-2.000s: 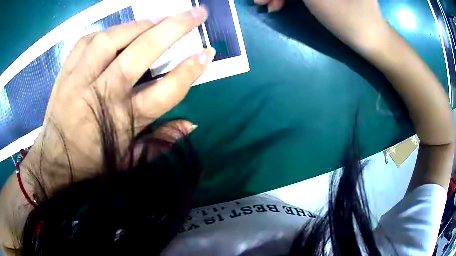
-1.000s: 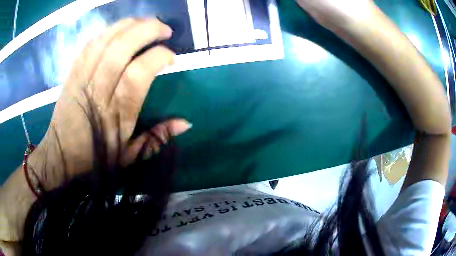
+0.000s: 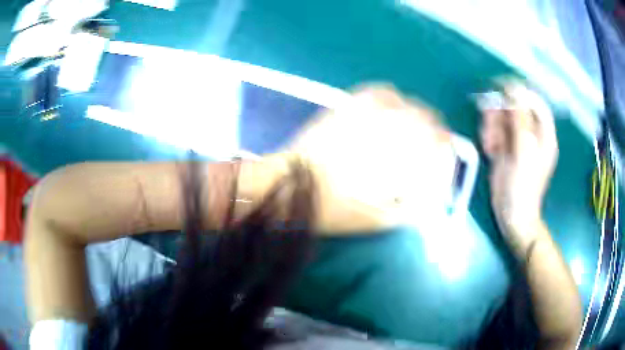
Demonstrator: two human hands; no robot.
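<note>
A long dark strip on a white-edged backing sheet [image 3: 274, 113] lies across the green table, with strong glare on its left part. My left hand [image 3: 384, 157] reaches over the sheet near its right end and is overexposed and blurred; its fingers and anything under them cannot be made out. The sheet's right end shows just past it. My right hand [image 3: 517, 150] is raised to the right of the sheet, blurred, with a small whitish patch at its fingertips that I cannot identify.
Several white and dark flat modules [image 3: 82, 61] are piled at the upper left. Yellow scissors handles [image 3: 603, 188] lie at the right table edge. A red stool part [image 3: 12, 198] shows at the far left. Pale sheets [image 3: 521, 41] lie at the upper right. Dark hair hangs across the lower view.
The view has shifted, bringing the pile and stool in. My left hand has moved right along the sheet to its right end. My right hand now shows fully, right of the sheet.
</note>
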